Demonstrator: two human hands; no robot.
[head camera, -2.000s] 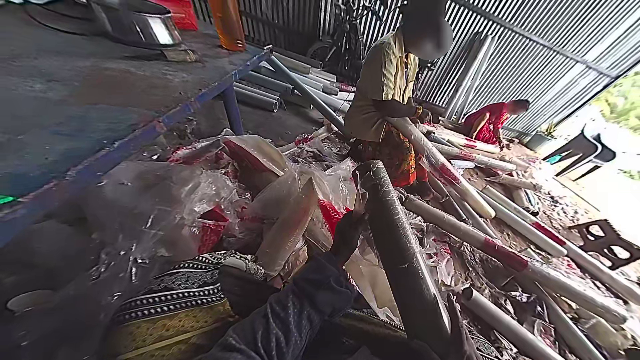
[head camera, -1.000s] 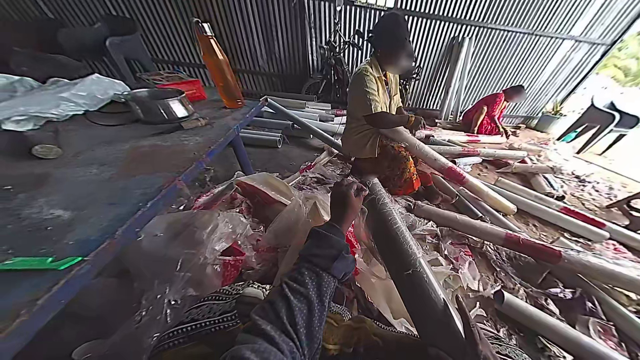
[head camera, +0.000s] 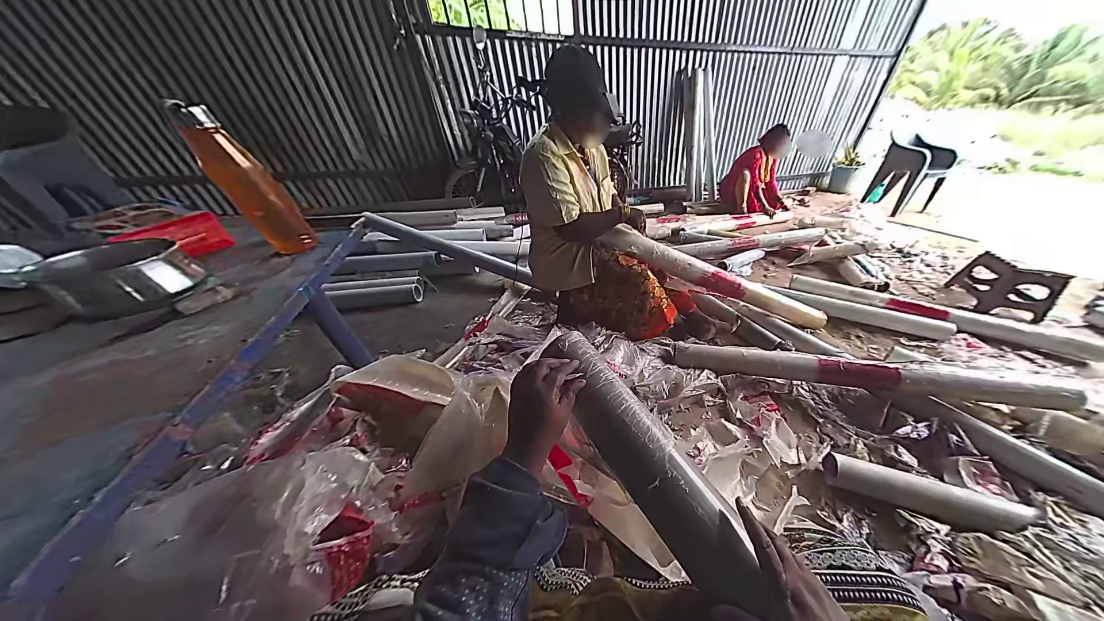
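A dark grey plastic pipe (head camera: 660, 470) slants up and away from my lap, with bits of clear film on its surface. My left hand (head camera: 543, 405) is at its far end, the fingers bent against the rim and a loose piece of clear film. Against the pipe's near right side lies my right hand (head camera: 785, 569), its fingers fairly straight; the frame's lower edge cuts it off. Crumpled clear plastic film (head camera: 267, 492) with red parts lies to the left of the pipe and around it. Whether my left fingers pinch the film or the rim is hard to tell.
A blue-edged table (head camera: 233, 371) on the left bears an orange bottle (head camera: 250, 185) and a metal pot (head camera: 116, 276). A person (head camera: 565, 198) ahead handles a wrapped pipe (head camera: 716, 276); another person (head camera: 755, 177) crouches farther back. More pipes (head camera: 871, 375) and scraps cover the floor at right.
My left hand stays near the pipe's far end, its fingers now more spread than a second ago. My right hand shows more at the pipe's near side. The view has tilted up.
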